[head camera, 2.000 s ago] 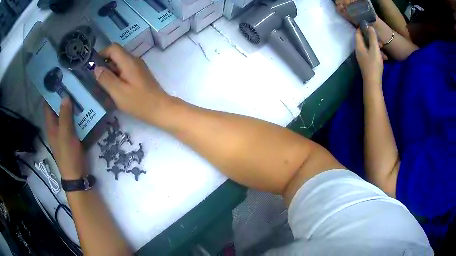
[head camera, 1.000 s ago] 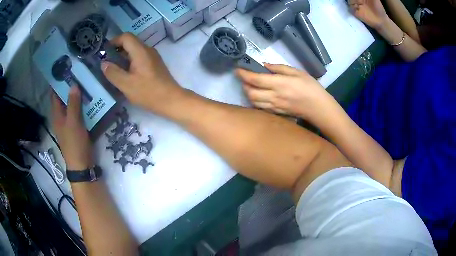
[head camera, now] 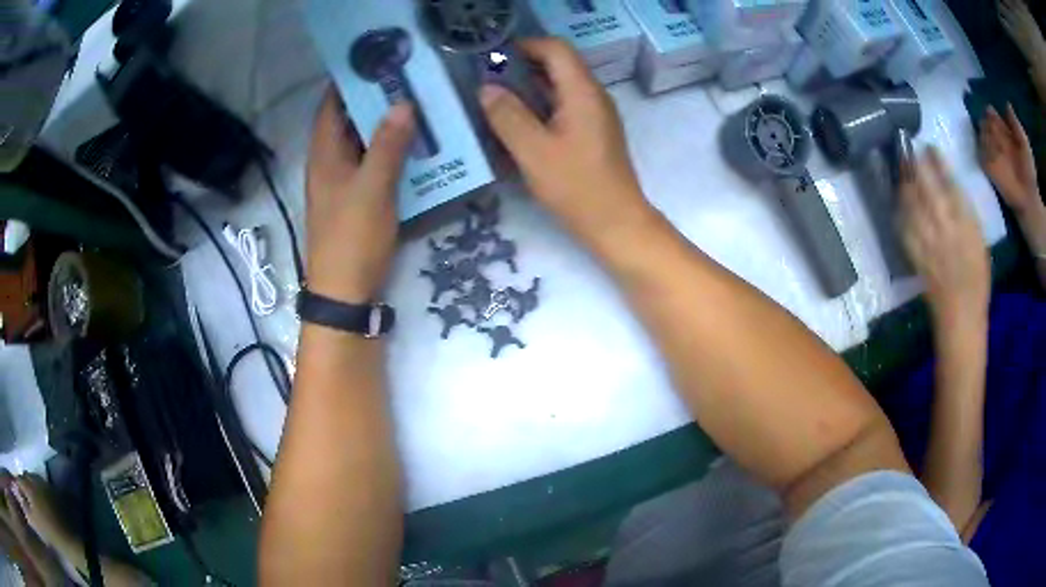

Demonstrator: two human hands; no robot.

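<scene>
My left hand (head camera: 361,195) holds a pale blue retail box (head camera: 401,103) upright, thumb on its printed fan picture. My right hand (head camera: 562,143) holds a dark grey mini fan (head camera: 468,21) by its handle, beside the right edge of the box. The fan's round head is cut off by the top edge of the picture. A pile of small grey three-armed parts (head camera: 476,281) lies on the white sheet just below the box.
Fans (head camera: 803,195) lie at right, near another person's blurred hand (head camera: 941,218). Packed boxes (head camera: 677,46) line the far edge. A white cable (head camera: 252,269), black cords (head camera: 235,355), a black adapter (head camera: 184,109) and a tape roll (head camera: 98,296) are at left.
The view has swung left, so the bench shows further right in the picture. A fan held by another person now lies on the sheet, let go. My hands keep hold of box and fan.
</scene>
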